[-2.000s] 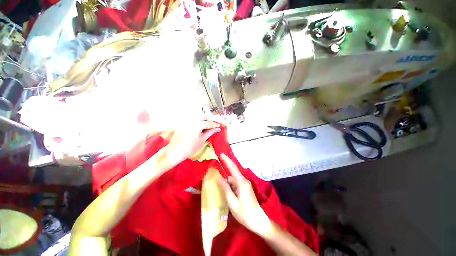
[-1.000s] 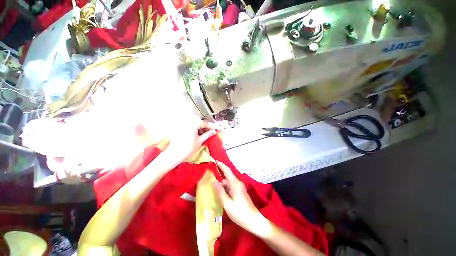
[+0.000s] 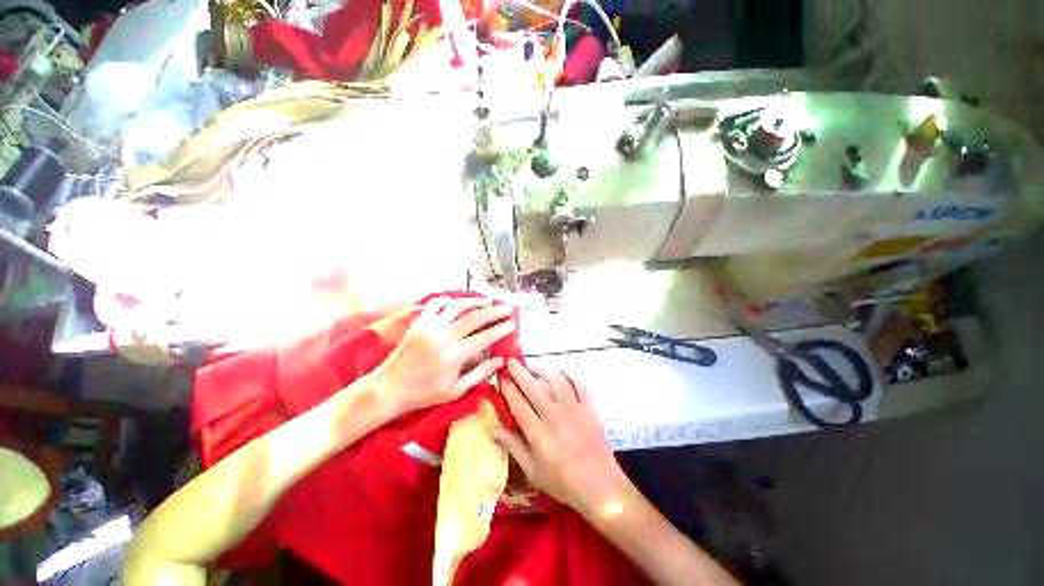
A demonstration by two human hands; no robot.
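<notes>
The bright red garment piece (image 3: 332,481) lies over my lap and up onto the machine table, with a small white label on it. A yellow-gold strip (image 3: 467,486) hangs down its middle. My left hand (image 3: 441,353) lies on the red cloth just below the needle area, fingers bent and spread a little. My right hand (image 3: 561,441) is beside it, its fingertips on the cloth edge and its thumb by the gold strip. The sewing machine (image 3: 756,183) stands above. Its presser foot (image 3: 540,284) is close to my left fingertips; glare hides the exact contact.
Thread snips (image 3: 662,345) and black-handled shears (image 3: 824,383) lie on the table right of the cloth. Tan-gold trim strips (image 3: 246,126) lie back left. A dark thread cone (image 3: 34,177) is at far left. Small parts (image 3: 922,361) sit at the table's right end.
My left hand has moved from pinching near the foot to lying flatter on the cloth. My right hand has come up beside it. Red cloth now covers the gold part between the hands. The view has shifted.
</notes>
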